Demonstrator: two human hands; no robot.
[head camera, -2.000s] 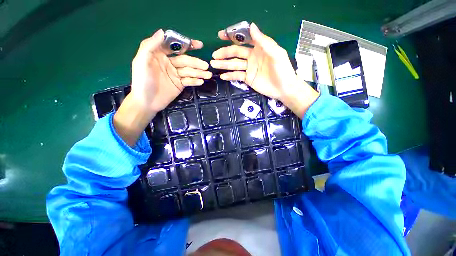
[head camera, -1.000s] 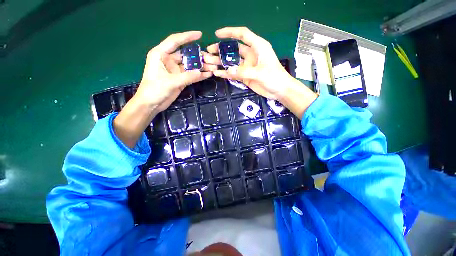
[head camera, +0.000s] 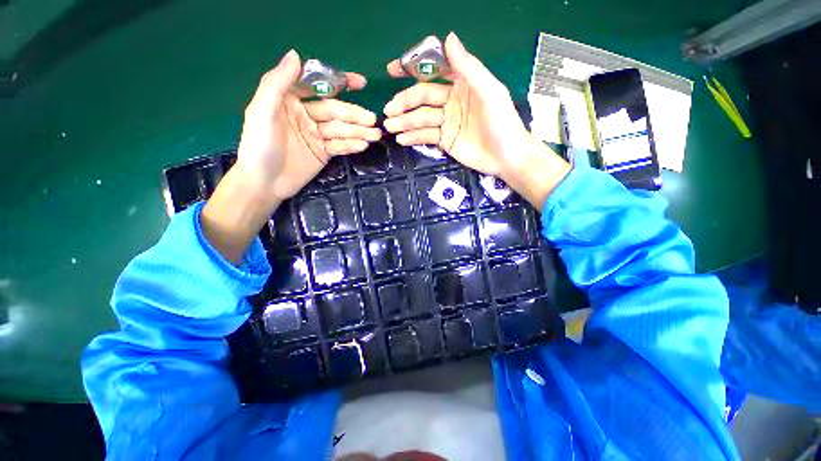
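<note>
My left hand (head camera: 302, 135) holds a small silvery watch body (head camera: 321, 79) between thumb and fingertip, its back towards me, the round centre glowing green. My right hand (head camera: 459, 112) holds a second watch body (head camera: 426, 59) the same way, its back also glowing green. Both palms face me above the far edge of the black compartment tray (head camera: 405, 297). Pale square units with a dark dot, such as this one (head camera: 448, 194), lie in the tray at the right. My wrists and hands hide part of the tray's far pockets.
Right of the tray, a printed sheet (head camera: 671, 117) lies under a smartphone (head camera: 625, 126) and a pen (head camera: 564, 124). Yellow-green tweezers (head camera: 727, 106) lie farther right, near a grey metal bar (head camera: 747, 31). All lie on a green mat (head camera: 108, 108).
One second ago both watches faced me with lit screens. Now they are turned over, backs showing, and held farther out by fingertips. Two seconds ago the hands were posed alike, but the sensor centres were dark.
</note>
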